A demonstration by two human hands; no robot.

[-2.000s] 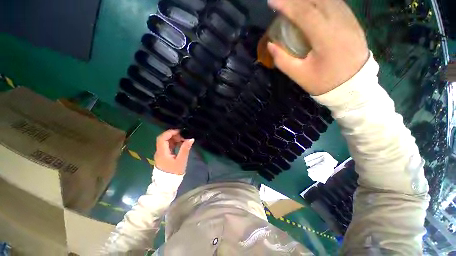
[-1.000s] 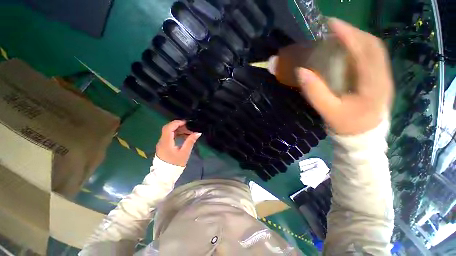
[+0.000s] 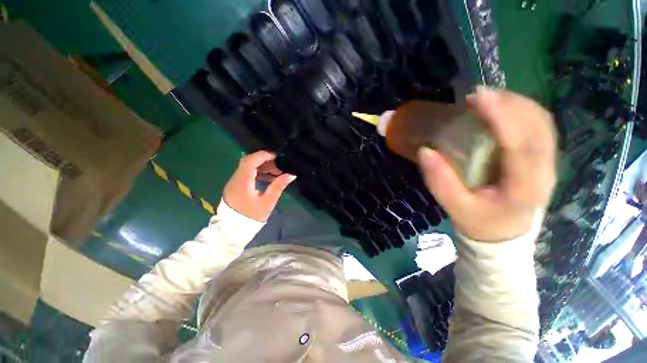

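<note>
A tray of black parts (image 3: 333,135) lies in front of me, with elongated oval parts in close staggered rows. My right hand (image 3: 496,166) holds a squeeze bottle (image 3: 426,131), amber-brown with a white collar and a pale yellow nozzle. The bottle is tilted sideways above the rows, its nozzle pointing left. Whether the tip touches a part cannot be told. My left hand (image 3: 257,186) is at the tray's near left edge, thumb and forefinger apart at their tips. Its other fingers are partly hidden, and whether it grips the edge cannot be told.
An open cardboard carton (image 3: 85,276) stands at the left. A crumpled white piece (image 3: 435,252) lies below the tray, beside a second group of black parts (image 3: 431,305). A line with small dark parts (image 3: 592,92) runs along the right.
My right hand and the bottle have moved down in the view, and the nozzle has come into view. The tray and carton have shifted in the view. My left hand stays at the tray's edge.
</note>
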